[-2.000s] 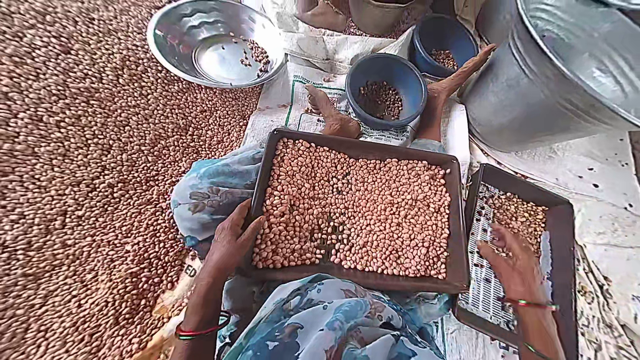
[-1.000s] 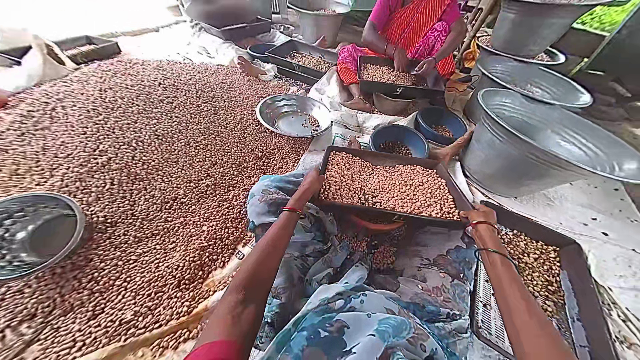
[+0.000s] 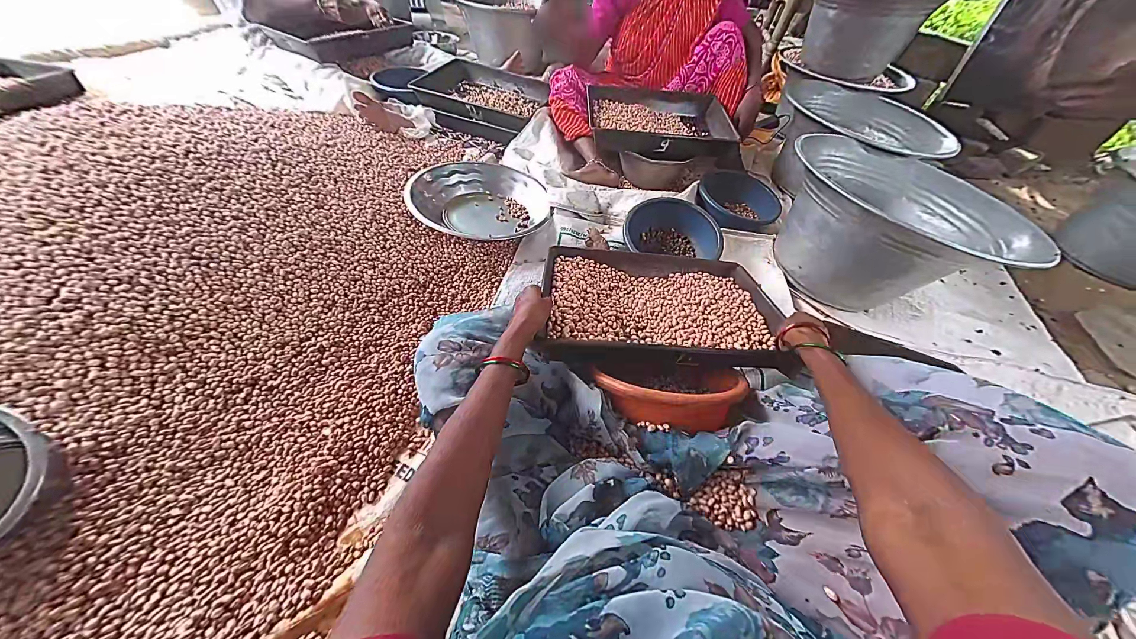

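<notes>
A dark rectangular tray [image 3: 661, 351] filled with light brown nuts or beans [image 3: 674, 306] is held out over my lap. My left hand [image 3: 532, 312] grips its left end, and my right hand [image 3: 803, 330] grips its right end; the fingers are mostly hidden by the tray. Beneath the tray's near edge stands an orange bowl [image 3: 674, 404], partly covered, with some pieces in it. Loose pieces [image 3: 725, 499] lie below it on the blue and white floral cloth [image 3: 621, 586]. Just beyond the tray is a blue bowl [image 3: 673, 217] with darker pieces.
A large heap of the same pieces [image 3: 213, 328] spreads at the left, with a metal basin [image 3: 477, 191] at its edge. Large metal tubs [image 3: 865, 240] stand at the right. Across from me sits a person [image 3: 661, 44] behind another dark tray [image 3: 664, 142].
My right hand has come from the second tray at the right onto the held tray's right end. The held tray has moved forward off my lap, uncovering the orange bowl. The view has tilted up.
</notes>
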